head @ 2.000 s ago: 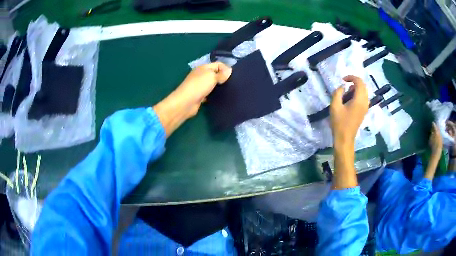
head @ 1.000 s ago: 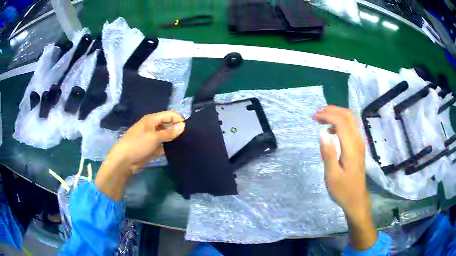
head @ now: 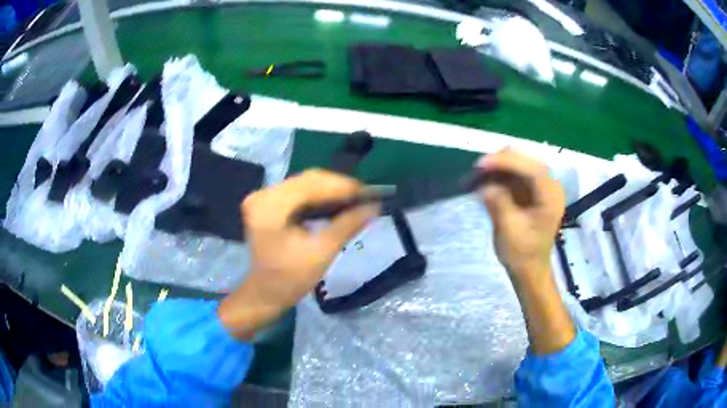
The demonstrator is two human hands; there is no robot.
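Observation:
My left hand [head: 299,231] and my right hand [head: 526,211] hold a black cover panel [head: 430,190] between them, seen nearly edge-on and blurred, above the far side of an armed frame. The black armed frame [head: 379,283] lies uncovered on bubble wrap [head: 446,319], which shows through its opening. One arm of the frame, with a rounded tip [head: 356,145], points away from me. My left hand and the panel hide part of the frame.
Assembled black units [head: 211,187] lie in bubble wrap at left. Armed frames [head: 602,299] lie on wrap at right. Side cutters [head: 296,70] and spare cover panels [head: 398,72] are at the far side. Yellow strips [head: 128,307] stand on a clear bag at near left.
The panel was hanging from my left hand over the frame; it is now raised, tilted edge-on and gripped by both hands. My right hand has closed on its right end.

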